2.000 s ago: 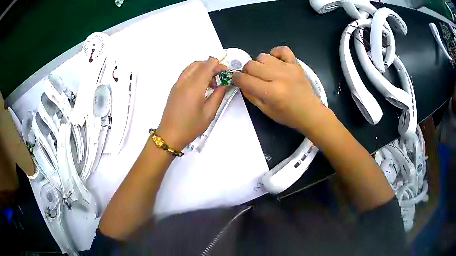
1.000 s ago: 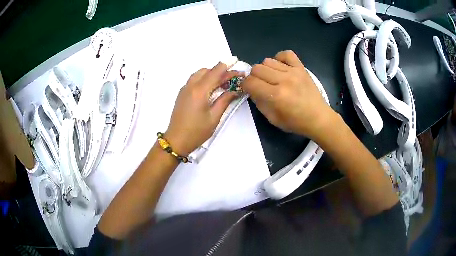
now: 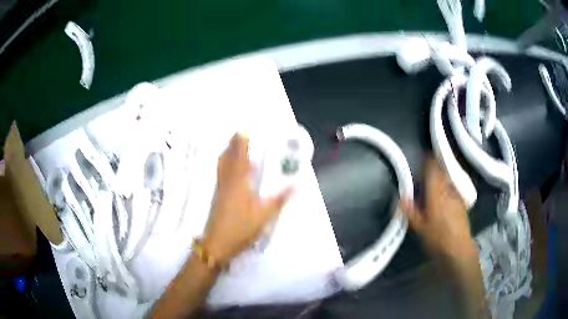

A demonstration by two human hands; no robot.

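The frame is blurred. A white half shell lies on the white paper, with a small green circuit board [image 3: 290, 164] near its round end. My left hand [image 3: 240, 202] is over the paper just left of the board, thumb and fingers apart, holding nothing that I can see. A white curved arm [image 3: 393, 152] lies on the dark bench in a C shape, a dark reddish tip at its upper end. My right hand [image 3: 439, 212] is at the outer right side of this arm, its thumb by the edge. Whether it touches the arm is unclear.
Tangled white shells [image 3: 103, 205] lie on the paper at left, beside a brown carton flap [image 3: 31, 187]. More curved arms [image 3: 479, 137] are piled at right, above a carton's white parts [image 3: 507, 261]. A green conveyor [image 3: 205, 31] with white pieces runs behind a pale rail.
Both hands have come apart from the circuit board, which now shows on the shell. My right hand has moved right and down to the curved arm's outer side. The whole view has shifted.
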